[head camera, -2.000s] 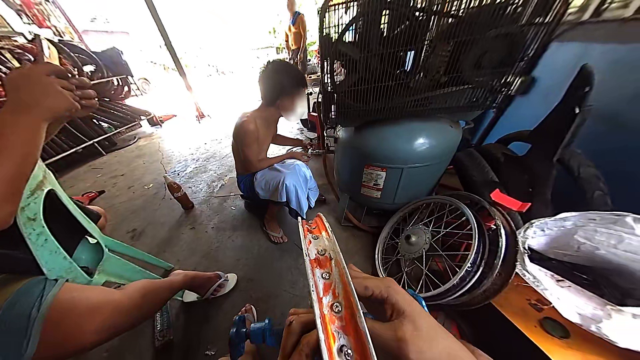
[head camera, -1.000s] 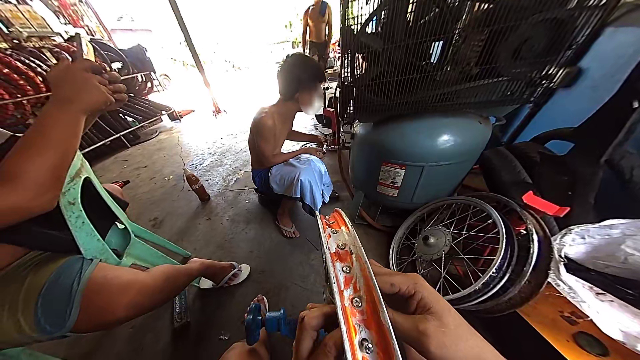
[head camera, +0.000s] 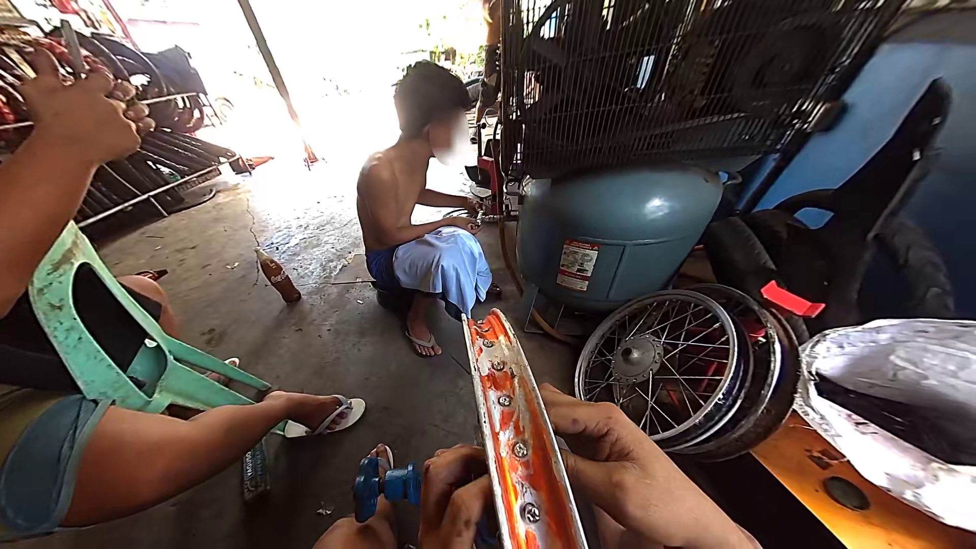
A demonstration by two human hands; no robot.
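Observation:
An orange-stained metal wheel rim (head camera: 512, 412) stands edge-up at the bottom centre, its inner channel with several spoke nipples facing me. My left hand (head camera: 456, 496) is at the rim's left side, fingers bent against it. From the right, my right hand (head camera: 633, 473) holds the rim between thumb and fingers. The fingertips of both hands are partly hidden behind the rim. A blue knob and metal fitting (head camera: 387, 484) sit just left of my left hand. The rim's lower part is out of view.
Spoked wheels (head camera: 656, 362) lean at the right, below a blue-grey air compressor tank (head camera: 618, 229). A white bag (head camera: 900, 412) rests on an orange surface. Ahead a person squats; another sits at left by a green plastic chair (head camera: 99, 328). A bottle (head camera: 278, 276) stands on the floor.
The view has shifted somewhat. Both hands remain at the rim. The seated person's raised hands show in all frames, and the standing person in the background is now mostly hidden behind the cage.

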